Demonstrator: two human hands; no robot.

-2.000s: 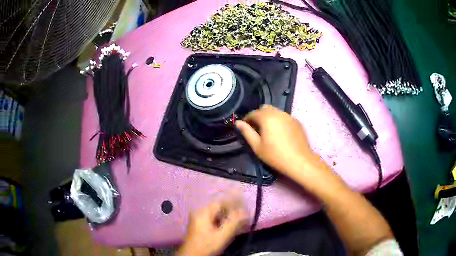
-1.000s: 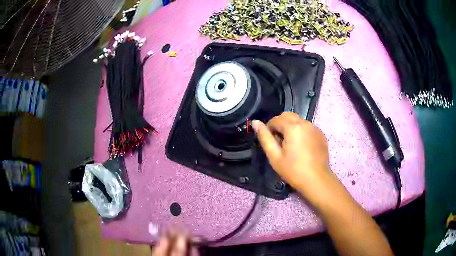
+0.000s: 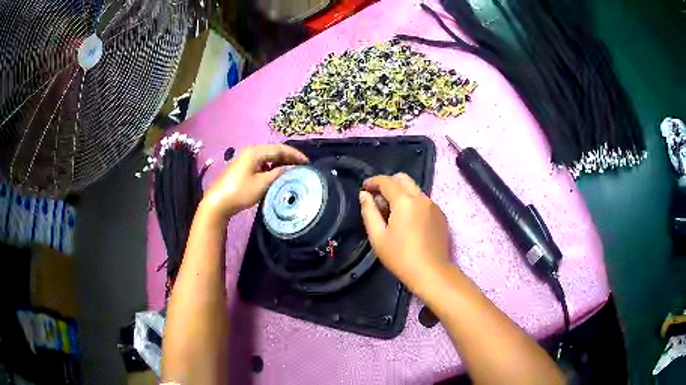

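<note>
The speaker driver [image 3: 295,201], with its silver disc magnet facing up, sits in the black square panel [image 3: 361,319] on the pink tabletop. A small red wire end shows at the driver's side below the magnet. My left hand [image 3: 244,180] is at the upper left of the magnet, fingers curved over its back edge; the fingertips are partly hidden. My right hand [image 3: 406,229] is at the right side of the driver, thumb and fingers bent close together near the basket rim. I cannot tell whether either hand grips something.
A pile of small yellow and black components [image 3: 376,90] lies behind the panel. An electric screwdriver [image 3: 508,207] lies on the right. A wire bundle [image 3: 177,203] is on the left, and longer black cords [image 3: 572,90] are at the right back. A wire-cage fan [image 3: 90,98] stands at upper left.
My left hand has moved from the front edge up to the magnet. My right hand has left the red wire end for the driver's right side. The cord across the front no longer shows there.
</note>
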